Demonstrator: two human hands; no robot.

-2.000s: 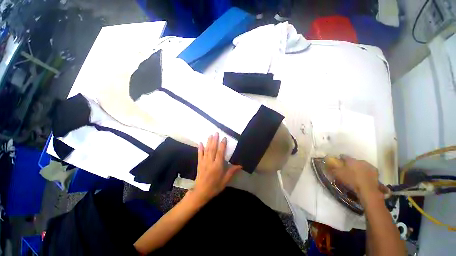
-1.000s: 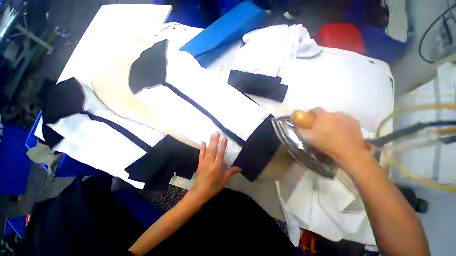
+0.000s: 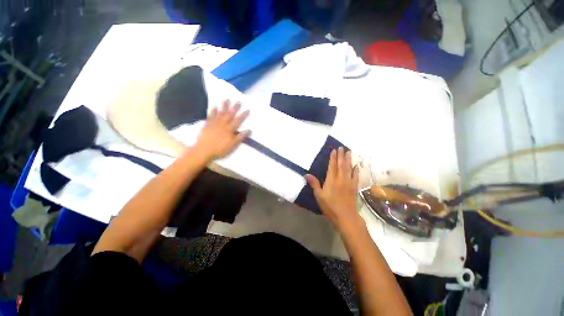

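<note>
A white sleeve panel [image 3: 263,170] with a thin black stripe lies along the cream sleeve board [image 3: 139,117]. Its rounded black part [image 3: 182,97] is at the far left end, its black end band [image 3: 315,170] at the right. My left hand [image 3: 221,133] lies flat on the panel near the rounded part, fingers spread, covering part of the stripe. My right hand [image 3: 336,182] lies flat on the black end band, thumb apart. The steam iron [image 3: 405,207] rests on the white pad at right, untouched. Neither hand grips anything.
Another black-and-white panel [image 3: 120,179] lies on the white board [image 3: 133,46] at left, partly under my left arm. Crumpled white cloth [image 3: 315,68] with a black band [image 3: 303,108] and a blue sheet [image 3: 260,55] lie beyond. Hose and cable [image 3: 507,190] run right from the iron.
The iron has moved down and right from the black band onto the pad, and my right hand has let go and now lies on the band. My left hand has slid up and left along the panel.
</note>
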